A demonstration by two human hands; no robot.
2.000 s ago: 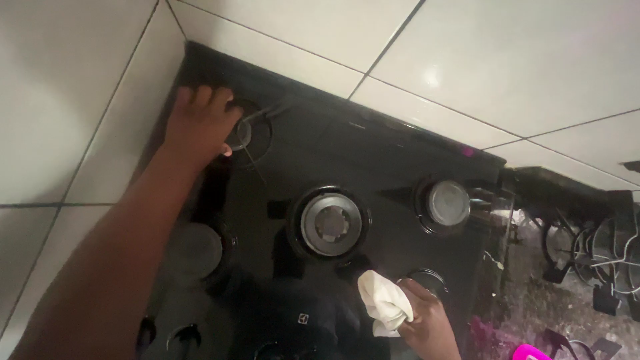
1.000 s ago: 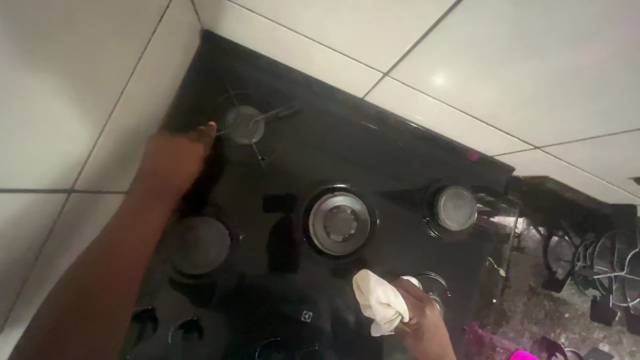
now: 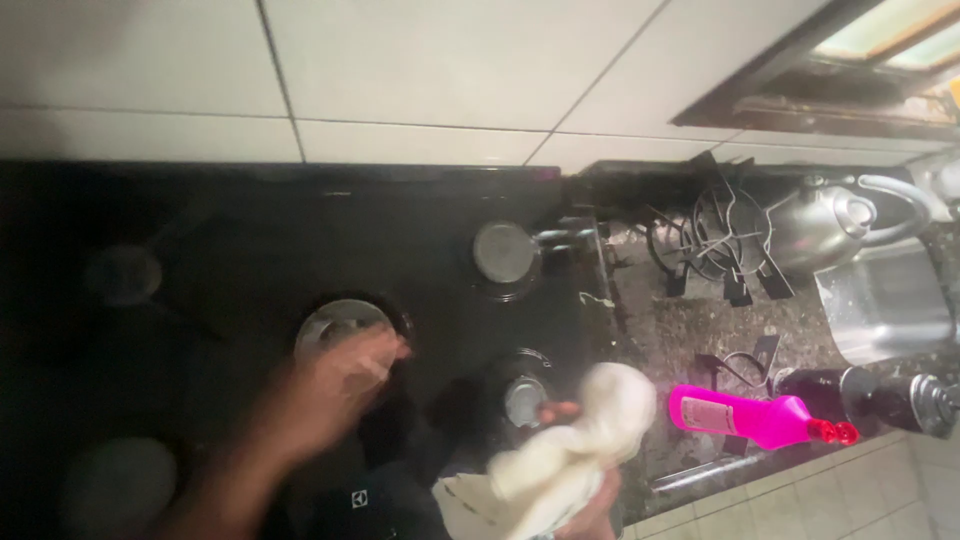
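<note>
My left hand [image 3: 352, 367], blurred by motion, is over the centre burner [image 3: 334, 319] of the black gas cooktop [image 3: 435, 217]; nothing shows in it, and whether it touches the burner is unclear. My right hand [image 3: 600, 499] grips a white cloth [image 3: 540, 472], which hangs over the cooktop's front right part. Beside the cloth is a small uncovered burner [image 3: 525, 397]. Another burner with a round cap [image 3: 505, 253] lies at the back right. On the far left, a burner at the back [image 3: 124, 275] and one at the front [image 3: 120, 487] look dim and blurred.
On the granite counter [image 3: 645, 330] at the right are stacked black pan supports [image 3: 727, 232], a steel kettle [image 3: 817, 225], a steel container [image 3: 889, 300], a pink bottle with a red cap [image 3: 742, 416] and a dark cylindrical object [image 3: 862, 397]. A tiled wall [image 3: 420, 67] runs behind.
My left hand has left the pan support at the back left burner and moved right, over the centre burner. The cloth stays in my right hand. The view has swung right, showing more counter.
</note>
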